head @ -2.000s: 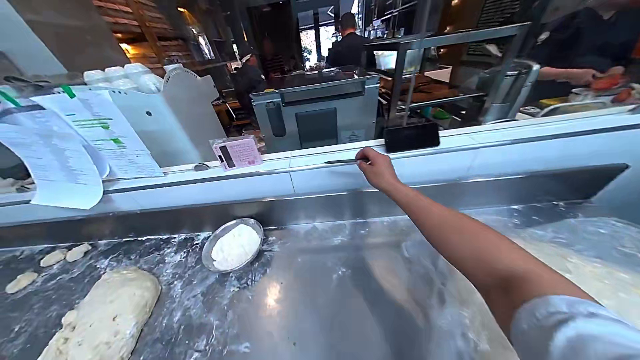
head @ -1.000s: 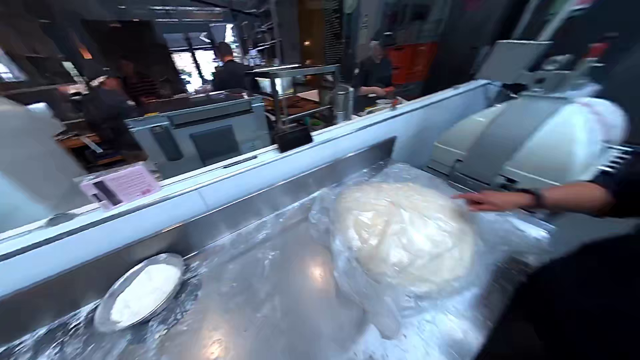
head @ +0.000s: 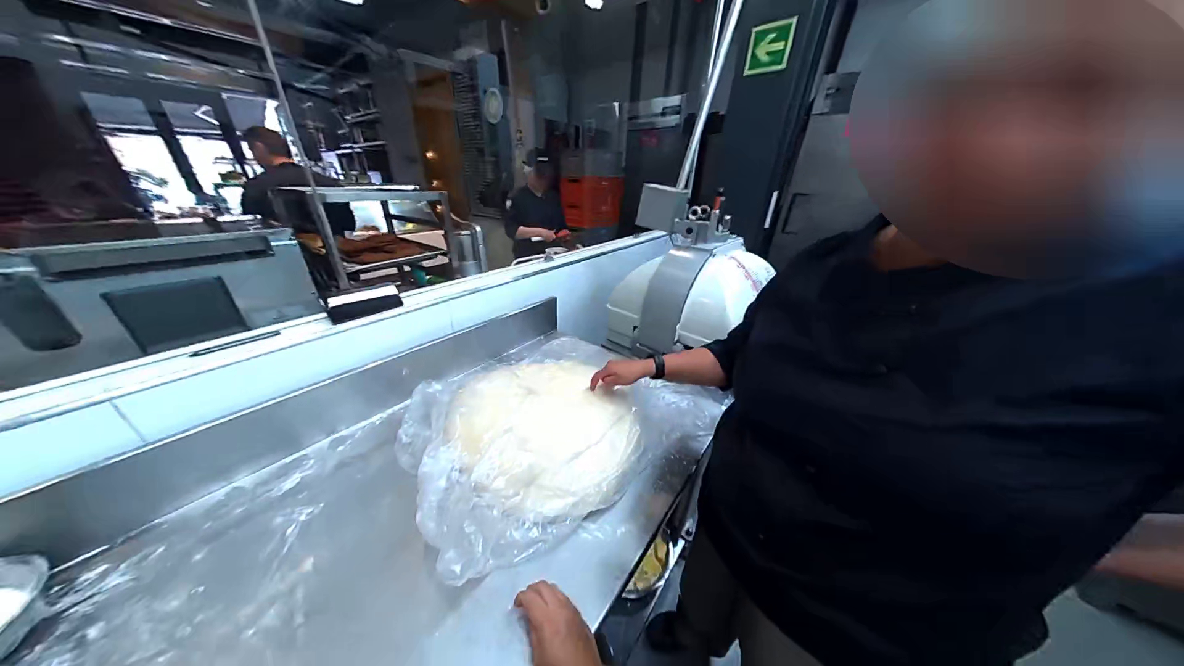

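My right hand (head: 555, 624) shows at the bottom edge, over the front part of the steel worktable (head: 370, 573), with loosely bent fingers and nothing visible in them; its palm is hidden. Beyond it lies a large round mass of dough (head: 546, 435) on and partly under clear plastic sheeting (head: 462, 546). A co-worker's hand (head: 622, 373) rests on the dough's far right side. On the white ledge lie a thin dark pen-like object (head: 234, 343) and a black phone-like object (head: 364, 303). My left hand is out of view.
A co-worker in black (head: 888, 416) stands close at the right, beside the table. A white and grey machine (head: 684, 291) is past the table's far end. A bowl of white powder (head: 17, 597) sits at the lower left. Glass rises behind the ledge.
The view has swung far right. My right hand, two seconds ago at the thin object on the ledge, is now low by the table's front. The co-worker's hand has moved onto the dough.
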